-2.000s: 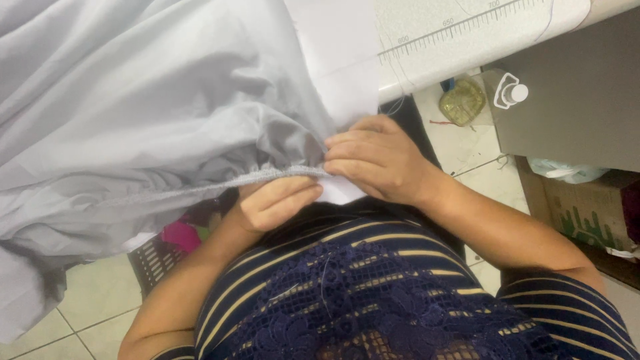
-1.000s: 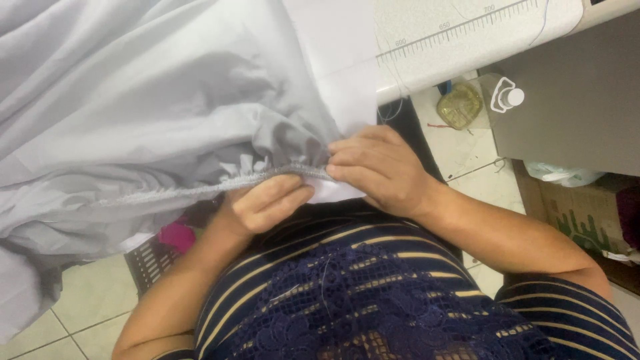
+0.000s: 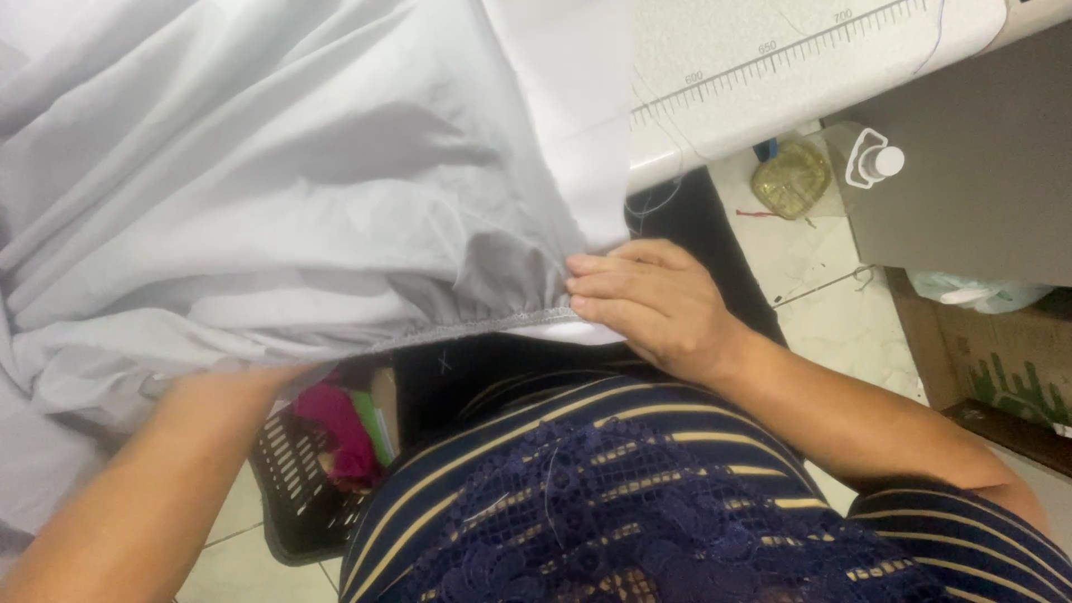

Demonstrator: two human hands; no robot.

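Light grey fabric (image 3: pixel 335 226) spreads in loose folds over the left and centre of the head view, with a gathered, stitched seam (image 3: pixel 469 327) along its near edge. My right hand (image 3: pixel 649 301) pinches the right end of this seam between thumb and fingers. A smooth white piece of fabric (image 3: pixel 578 109) lies along the right side and shows under the seam by my right hand. My left hand (image 3: pixel 251 381) is at the near edge farther left; its fingers are hidden under the cloth, so its grip cannot be seen.
A white table edge with a printed ruler scale (image 3: pixel 779 59) is at the upper right. Below it are a clear container with yellowish contents (image 3: pixel 791 177), a white-capped bottle (image 3: pixel 883 161) and a cardboard box (image 3: pixel 1005 368). A black plastic basket (image 3: pixel 301 502) with pink cloth (image 3: pixel 347 435) stands on the floor.
My left hand has moved left along the seam, away from my right hand, and its fingers have gone out of sight under the fabric. My right hand stays at the seam's right end.
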